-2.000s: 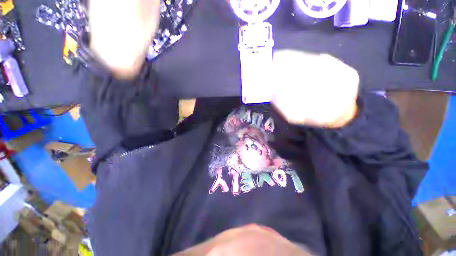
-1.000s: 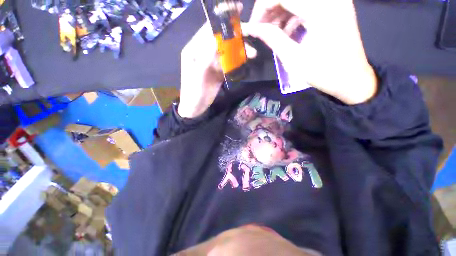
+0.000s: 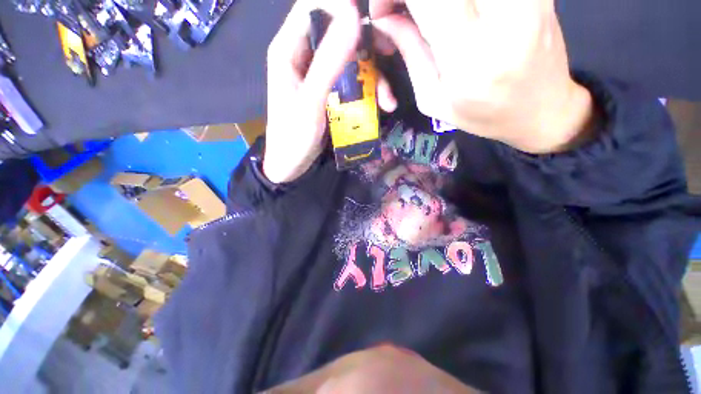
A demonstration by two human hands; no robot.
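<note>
My left hand (image 3: 300,96) holds a circuit board (image 3: 353,127) with an orange-yellow panel and a black end, above the lap at the bench edge. My right hand (image 3: 484,73) is beside it, with its fingertips close to my left fingertips at the board's upper end. A tiny pale piece (image 3: 366,21) shows between the fingertips. A small pale lilac edge, apparently a battery pack (image 3: 443,125), shows under my right hand; most of it is hidden by the palm.
Loose circuit boards (image 3: 142,35) heap on the dark bench (image 3: 207,85) at upper left, one with an orange-yellow panel (image 3: 73,46). A lilac battery pack (image 3: 19,108) lies at the far left. Cartons (image 3: 181,204) and a blue bin edge (image 3: 69,161) are below the bench.
Two seconds ago the hands were apart, the right at a pale block. They came together with the board between them. Since one second ago the board has moved lower and the fingertips have closed in.
</note>
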